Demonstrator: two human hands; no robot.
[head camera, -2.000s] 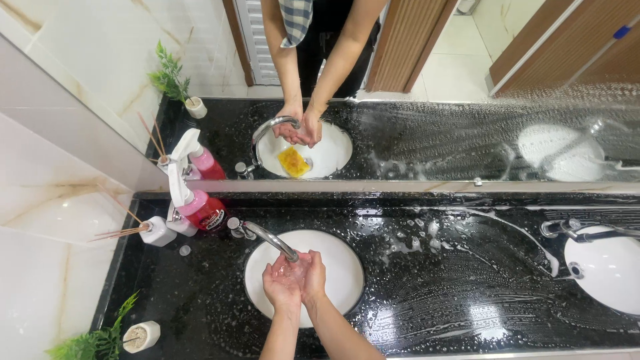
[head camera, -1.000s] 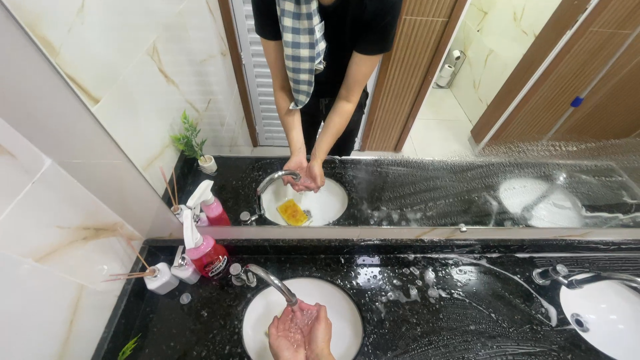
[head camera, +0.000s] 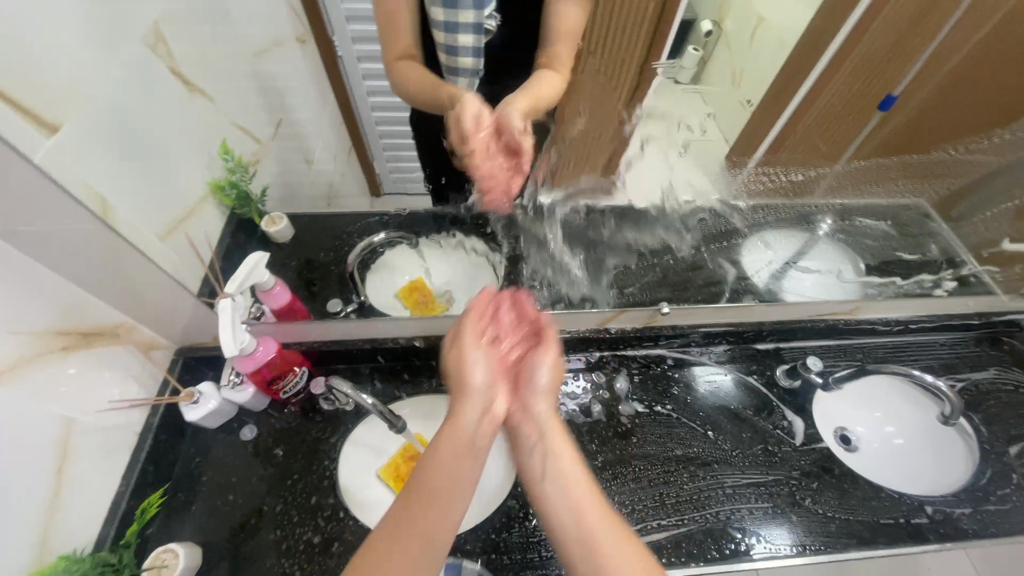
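My left hand (head camera: 472, 360) and my right hand (head camera: 536, 360) are side by side, cupped and raised near the mirror's lower edge, blurred by motion. Water splashes over the mirror (head camera: 624, 160) in front of them. Any water still in the palms is hard to make out. Below them, a chrome faucet (head camera: 372, 406) runs a stream into the left white basin (head camera: 364, 472). A yellow sponge (head camera: 400, 464) lies in that basin, partly behind my forearm.
A spray bottle of red liquid (head camera: 276, 368), a reed diffuser (head camera: 208, 404) and a potted plant (head camera: 172, 558) stand at left. A second basin (head camera: 896, 440) with its faucet (head camera: 952, 404) is at right. Suds and water streak the black countertop (head camera: 680, 480).
My cupped hands have moved from under the faucet up toward the mirror. Water now splashes on the glass. The sponge in the basin has come into plain sight.
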